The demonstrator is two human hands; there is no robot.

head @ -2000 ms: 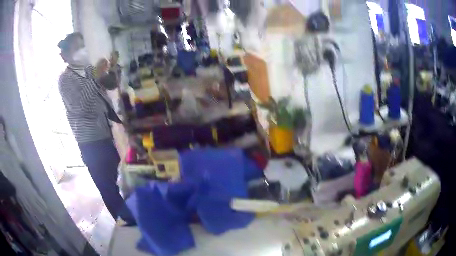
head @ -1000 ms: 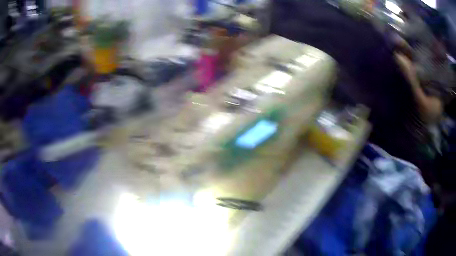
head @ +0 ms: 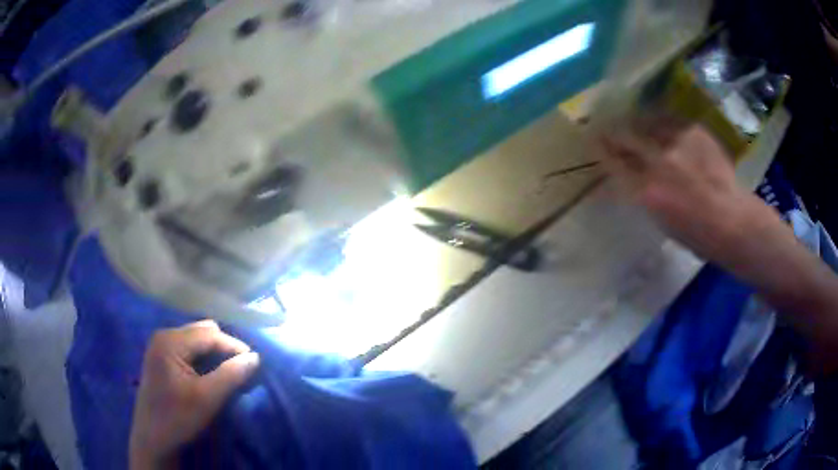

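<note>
A blue garment piece [head: 368, 413] lies under the needle area and over the table's front edge. My left hand [head: 188, 390] pinches its upper edge between thumb and fingers, left of the lamp glare. The cream sewing machine head [head: 211, 110] is above it; glare hides the needle and presser foot. Black thread snips [head: 478, 240] lie on the machine bed. My right hand [head: 675, 179] is blurred, over the table's right part beside the yellow box. A thin dark pointed thing [head: 571, 170] shows at its fingertips; whether it is held cannot be told.
The green control panel [head: 496, 83] has a lit screen. The yellow box [head: 735, 101] holds clear plastic bags. A measuring strip [head: 570, 344] runs along the table's front edge. Blue and pale cloth [head: 698, 344] lies beyond that edge at the right. More blue cloth is behind the machine.
The view has swung down and closer to the machine and needle area. Both my hands have come into view, the left on the blue cloth, the right near the yellow box.
</note>
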